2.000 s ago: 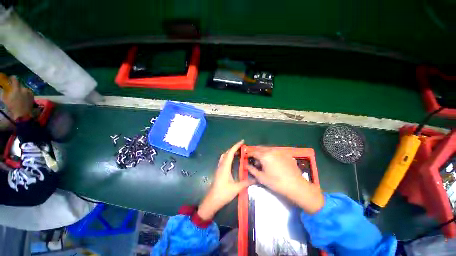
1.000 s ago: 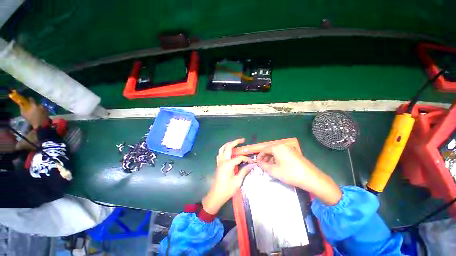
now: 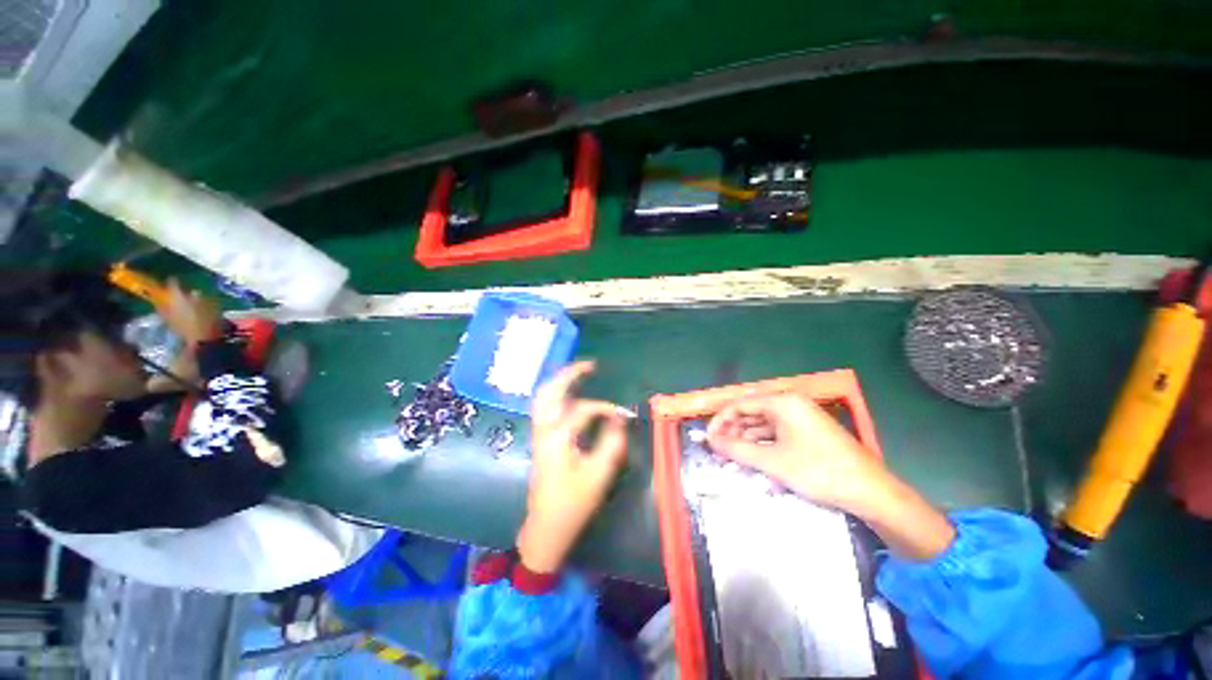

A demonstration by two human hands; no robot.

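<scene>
A tablet unit (image 3: 784,578) with a large silver-white area lies in a red-orange frame (image 3: 674,558) in front of me. My right hand (image 3: 798,458) is over its far end, fingertips bent down at the circuitry; whether they hold a part cannot be seen. My left hand (image 3: 572,465) is raised left of the frame, clear of it, with thumb and forefinger together. A tiny pale thing shows at its fingertips, too small to name. A blue bin (image 3: 468,359) with white parts and a pile of small dark parts (image 3: 432,415) lie beyond my left hand.
A round screw dish (image 3: 974,345) and a yellow electric screwdriver (image 3: 1136,419) are on the right. On the belt behind the pale rail (image 3: 744,283) lie a framed tablet (image 3: 512,199) and an unframed tablet unit (image 3: 718,189). Another person (image 3: 146,452) sits at left, near a white tube (image 3: 206,226).
My left hand has lifted off the frame and moved left. My right hand stays at the tablet's far end. The view has turned left, showing more of the other person.
</scene>
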